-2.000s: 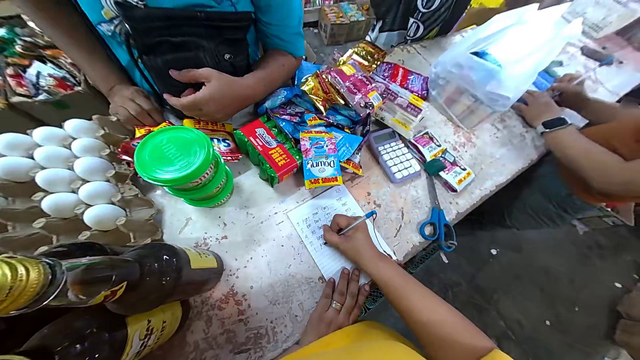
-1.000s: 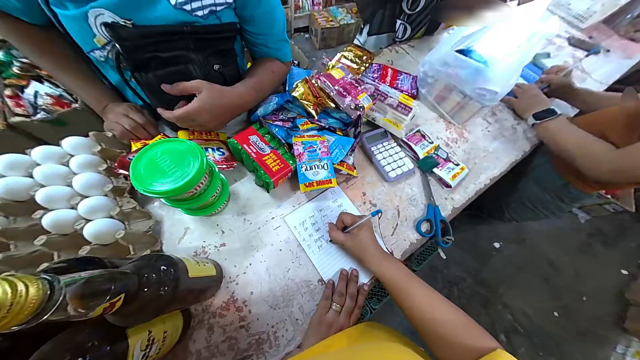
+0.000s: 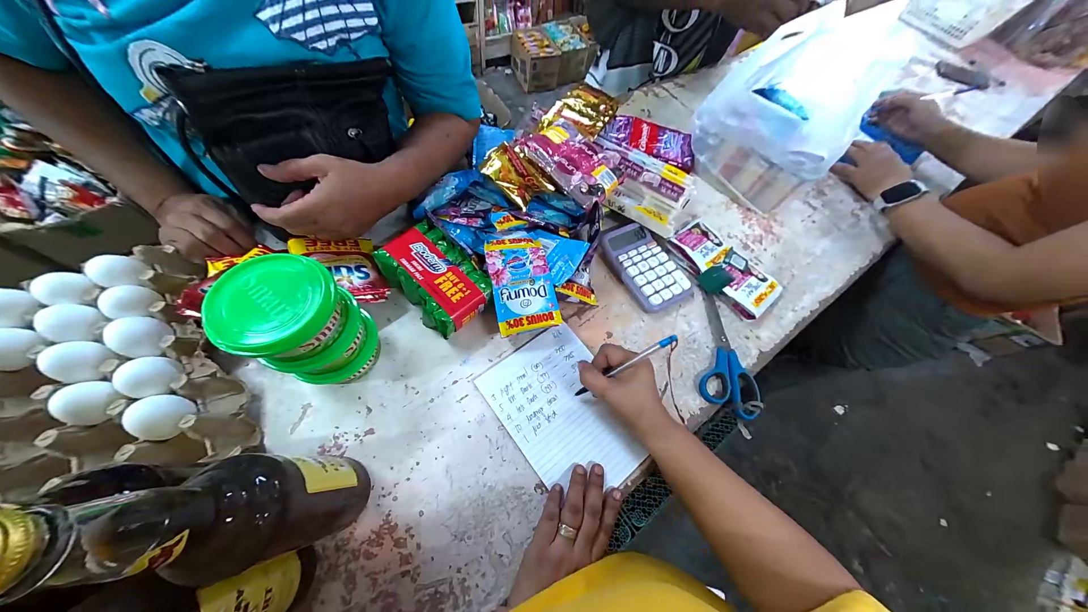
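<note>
My right hand (image 3: 627, 391) holds a blue-capped pen (image 3: 633, 357), its tip on a lined paper pad (image 3: 552, 433) that bears handwriting. Flat at the pad's lower edge lies my left hand (image 3: 568, 531), a ring on one finger, holding nothing. Beyond the pad are a Downy sachet pack (image 3: 521, 285), a grey calculator (image 3: 648, 265) and a red and green snack pack (image 3: 438, 276). Blue-handled scissors (image 3: 729, 374) lie right of my right hand at the table edge. Green-lidded tubs (image 3: 280, 310) are stacked to the left.
An egg tray (image 3: 127, 340) and dark glass bottles (image 3: 212, 518) fill the left side. Shiny packets (image 3: 544, 178) are heaped at the back, near a white plastic bag (image 3: 773, 102). One person in blue stands across the table, hands at a black bag (image 3: 285, 127); another person's hands are at right.
My right hand has shifted slightly over the pad with the pen in it. My left hand has stayed at the pad's lower edge.
</note>
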